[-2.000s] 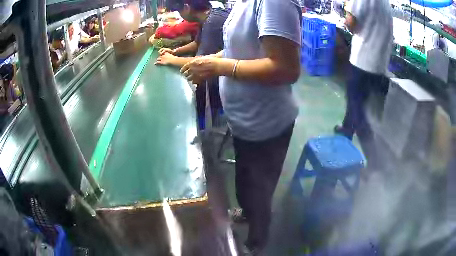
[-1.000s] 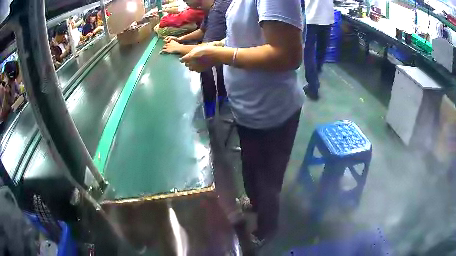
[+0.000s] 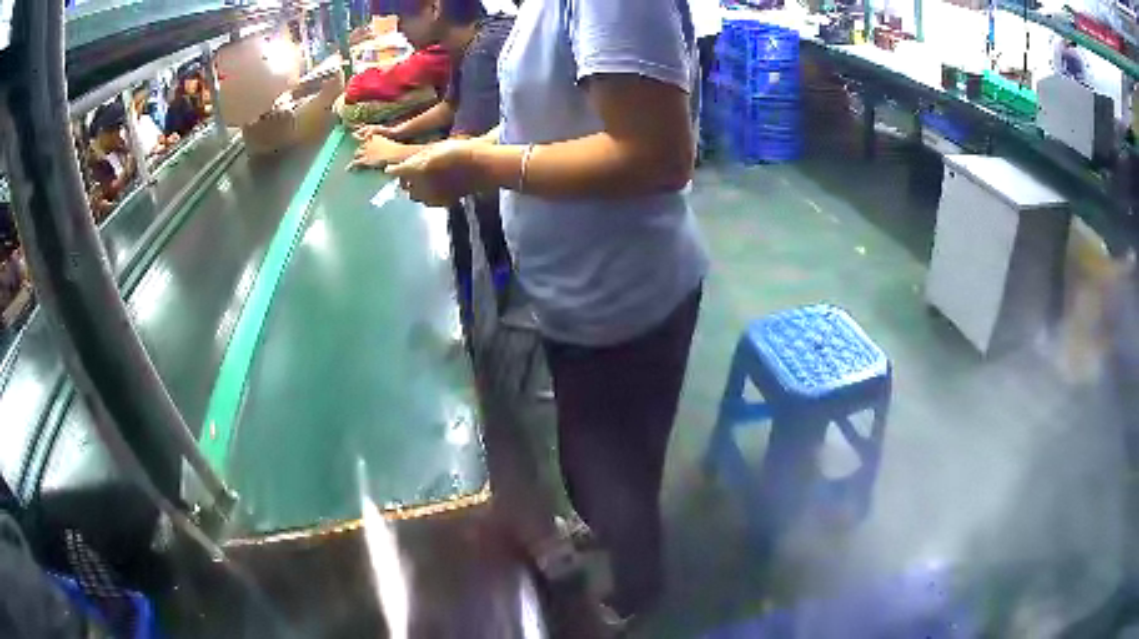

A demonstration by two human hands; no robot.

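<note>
Neither of my hands is in the picture. The dark green shiny conveyor table lies nearest in front of me, with a bright green stripe along it and a worn yellowish end edge. A coworker in a light shirt stands at its right side. A small white piece, perhaps a label, shows at the coworker's fingers above the table.
A slanted metal post stands at the left. A blue stool is on the floor at right. A white cabinet and blue crates stand behind. A blue-purple surface shows blurred at the bottom. More people are along the line.
The view has shifted, so the table and coworker sit further left. The walking person in white has left the picture. A white piece now shows at the coworker's fingers.
</note>
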